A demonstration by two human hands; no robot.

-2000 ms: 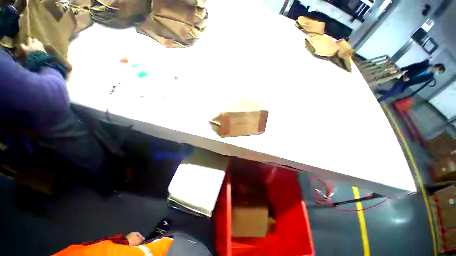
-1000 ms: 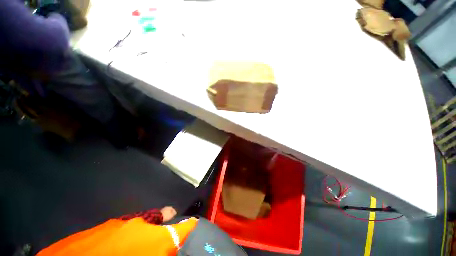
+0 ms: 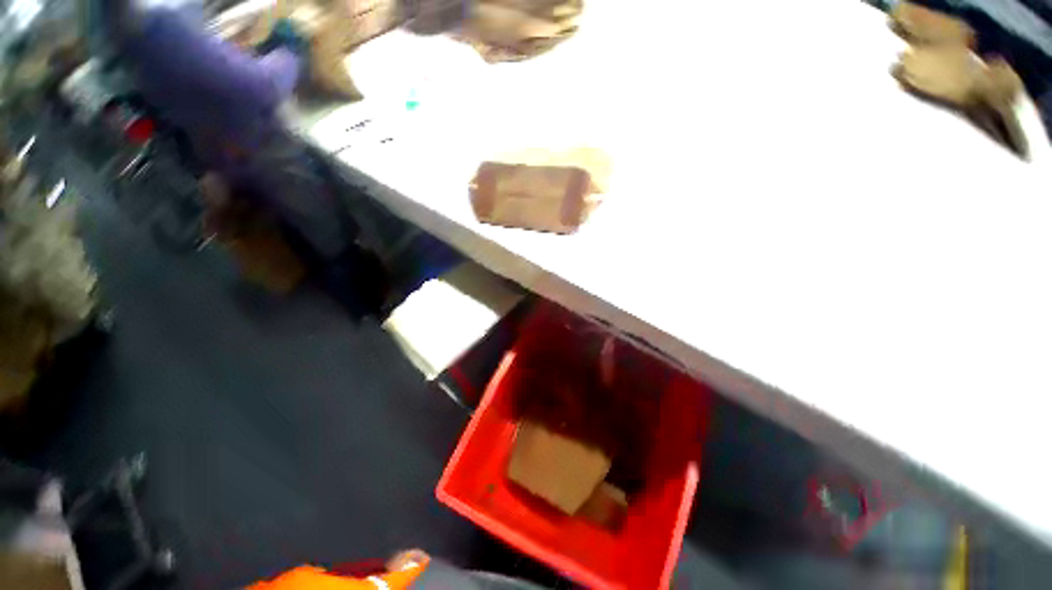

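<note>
A tan bag (image 3: pixel 531 196) with darker brown ends lies on the white bench (image 3: pixel 750 207) near its front edge; no hand touches it. Another tan bag (image 3: pixel 557 467) lies in the red plastic crate (image 3: pixel 681 524) below the bench edge. What seems to be my left hand (image 3: pixel 406 562) is at the bottom edge, small, blurred and cut off, beyond an orange sleeve; its fingers cannot be made out. It is away from the bag and crate. My right hand is out of the picture.
A person in purple (image 3: pixel 213 81) is at the bench's left end, by brown bags (image 3: pixel 513 25). More tan bags (image 3: pixel 952 72) lie at the far right. A white-topped box or stool (image 3: pixel 444 326) stands left of the crate. A red cable (image 3: pixel 848 507) shows under the bench.
The view has swung and shows more floor at the left. My left hand has dropped towards the bottom edge. The bag on the bench and the one in the crate appear unmoved.
</note>
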